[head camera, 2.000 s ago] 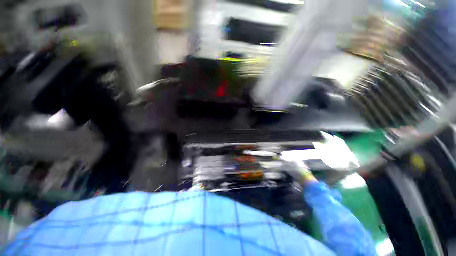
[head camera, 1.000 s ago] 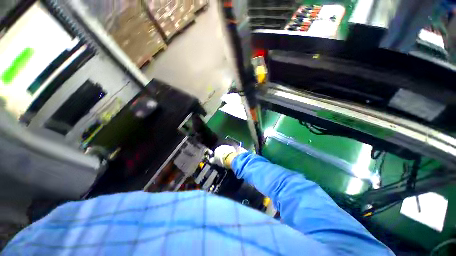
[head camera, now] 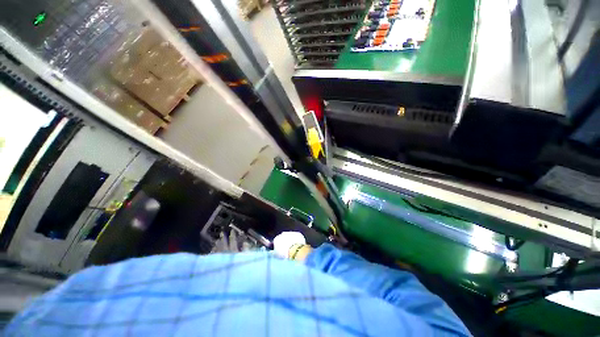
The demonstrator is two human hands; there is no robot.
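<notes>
My right hand (head camera: 289, 244), in a white glove, is at the lower middle beside the right end of a circuit board. Only part of the board (head camera: 227, 232) shows, with pale blocks on it; my blue sleeve and body hide the rest. The hand is small and partly hidden, and its fingers cannot be made out, so I cannot tell whether it grips the board. The board is beside a black test fixture (head camera: 168, 207). My left hand is not in view.
An upright metal post (head camera: 253, 85) stands ahead. A green bench (head camera: 408, 230) and silver rail (head camera: 460, 197) lie right. Another board (head camera: 395, 26) lies on a green surface at the top, beside stacked racks (head camera: 322, 33). Wrapped cartons (head camera: 148, 76) stand behind. A test cabinet (head camera: 85, 191) is left.
The view has swung right, towards the post and green bench. Less of the board shows now. My right hand stays near the board's right end and sits lower in the picture.
</notes>
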